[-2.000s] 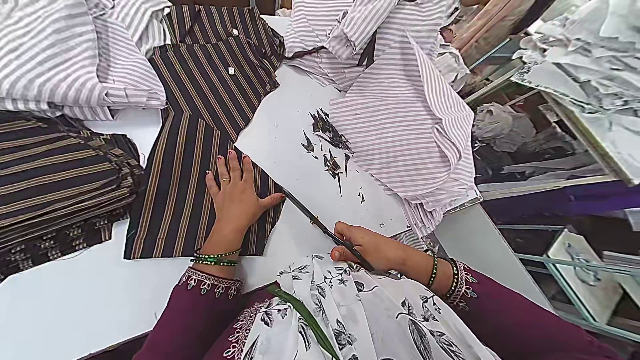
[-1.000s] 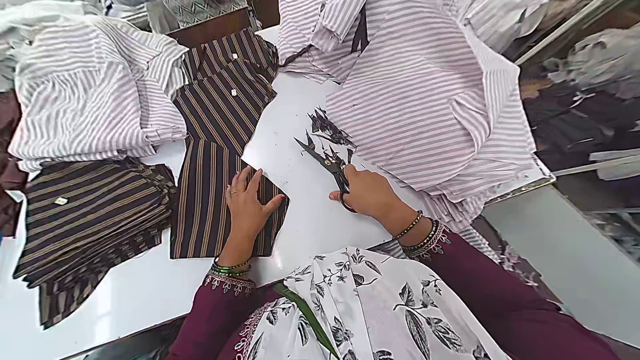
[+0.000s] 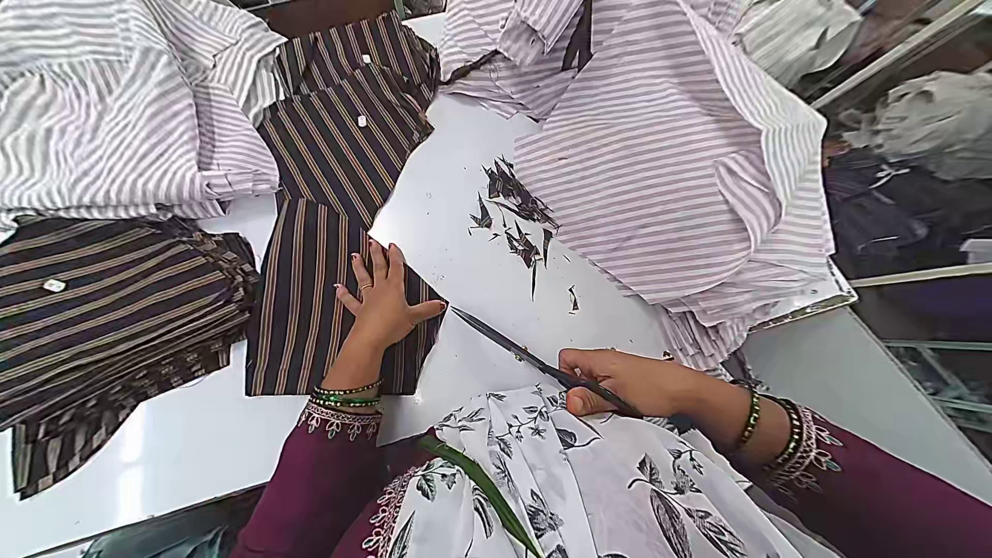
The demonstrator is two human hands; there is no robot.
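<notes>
My left hand (image 3: 385, 302) lies flat with spread fingers on a dark brown striped fabric piece (image 3: 298, 310), its thumb at the piece's right edge. My right hand (image 3: 608, 384) grips a pair of dark metal scissors (image 3: 496, 337). The scissors' blades look closed, and their tip sits just beside that edge, close to my left thumb. More dark striped fabric (image 3: 341, 139) with small white stickers extends above the piece. Small dark fabric scraps (image 3: 515, 194) are scattered on the white table (image 3: 465, 256) between the dark fabric and the striped white garments.
A stack of dark striped pieces (image 3: 116, 302) lies at the left, below a pile of white striped garments (image 3: 116, 116). More striped garments (image 3: 659, 170) cover the right part of the table. Shelving with bundled cloth (image 3: 930, 124) stands at the far right.
One second ago the scissors were open, near the scraps; now they are closed, and my right hand has drawn back with their tip beside my left thumb. My left hand remains on the dark fabric.
</notes>
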